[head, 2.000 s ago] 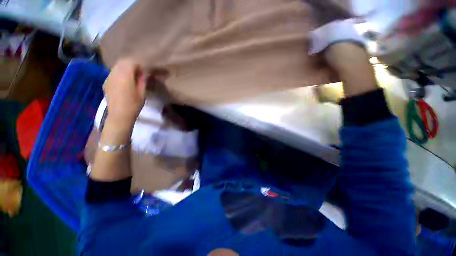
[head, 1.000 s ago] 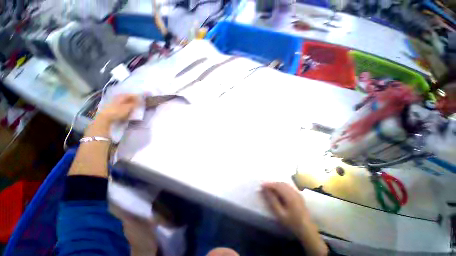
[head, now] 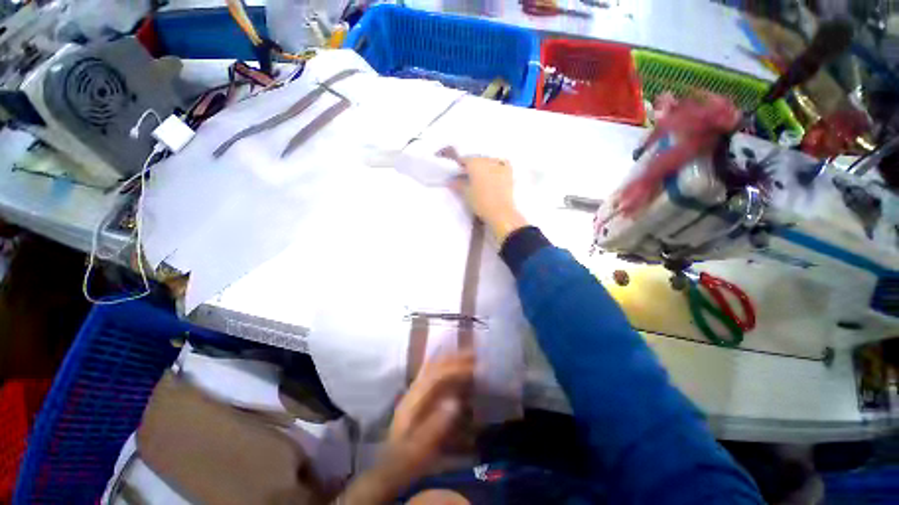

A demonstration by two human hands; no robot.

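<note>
A whitish panel with narrow brown strips lies over the table's front edge and hangs toward my lap. Thin dark lines cross its strips. My right hand has its fingertips closed on the far edge of this panel. My left hand is blurred at the lower end of the panel, over the strips; its grip is unclear. Another whitish panel with brown strips lies flat to the left.
The sewing machine head with red threads stands at right. Red-and-green-handled scissors lie below it. Blue, red and green baskets stand behind. A fan-vented box and white cable are left. A blue basket and brown cloth are below.
My right hand has moved from the table's front edge up to the panel's far edge. My left hand has moved from the far left to the lower middle. A striped panel now hangs over the front edge.
</note>
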